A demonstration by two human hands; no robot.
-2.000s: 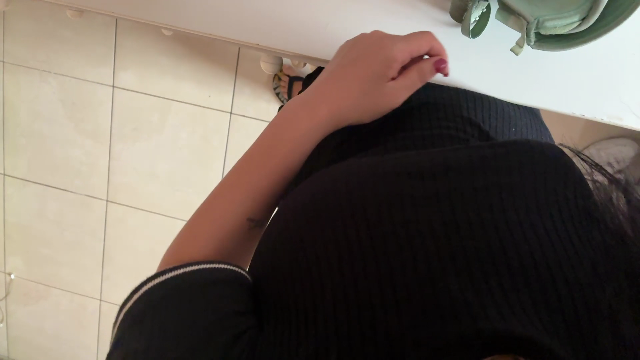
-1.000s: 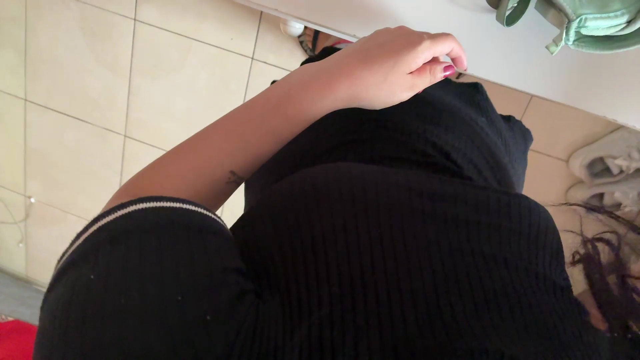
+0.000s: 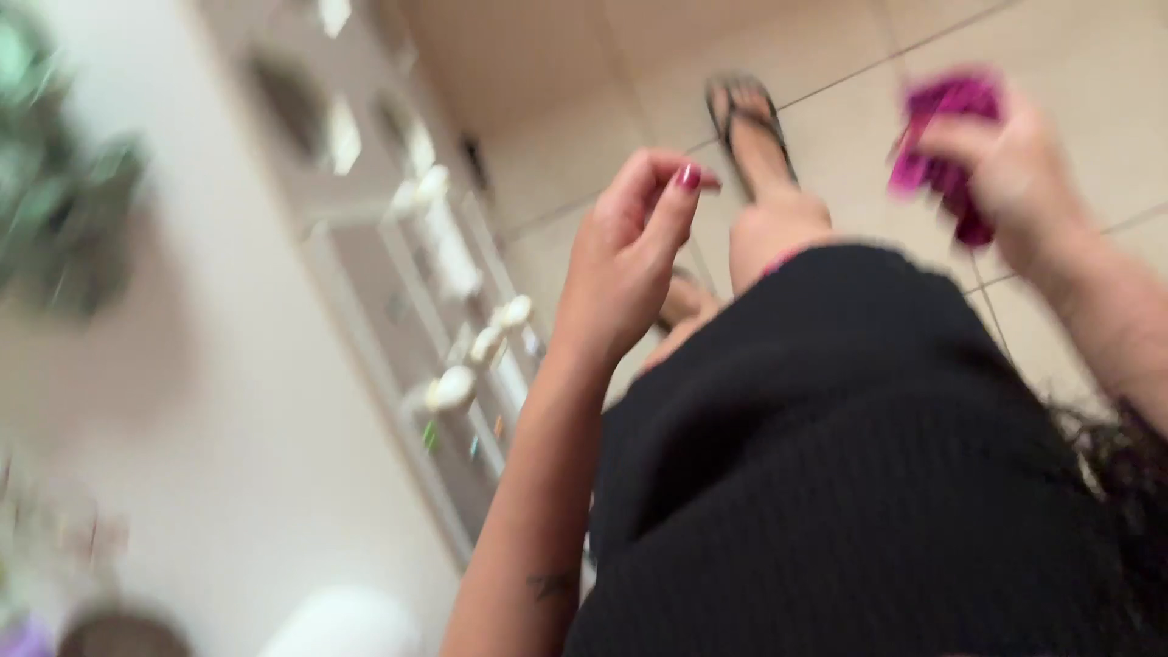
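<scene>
My left hand (image 3: 639, 237) is near the middle of the view, its fingers loosely curled and nothing seen in it. It hangs over the tiled floor, between a white rack and my black skirt (image 3: 821, 392). To the right, my right hand (image 3: 1022, 173) grips a bright magenta object (image 3: 954, 100). Blur hides its exact kind; part of it sticks out past the fingers on both sides. The two hands are well apart.
A white surface (image 3: 301, 438) runs down the left, bearing a blurred green object (image 3: 55, 182). Beside it stands a white rack (image 3: 401, 274) with pale knobbly items. My sandalled foot (image 3: 748, 119) is on beige floor tiles (image 3: 849, 155). Dark curly strands (image 3: 1113, 474) hang at the right.
The view has turned a lot. My right hand with the magenta object is now in view, as are the rack and my sandalled feet. The shoes at the right have left the view.
</scene>
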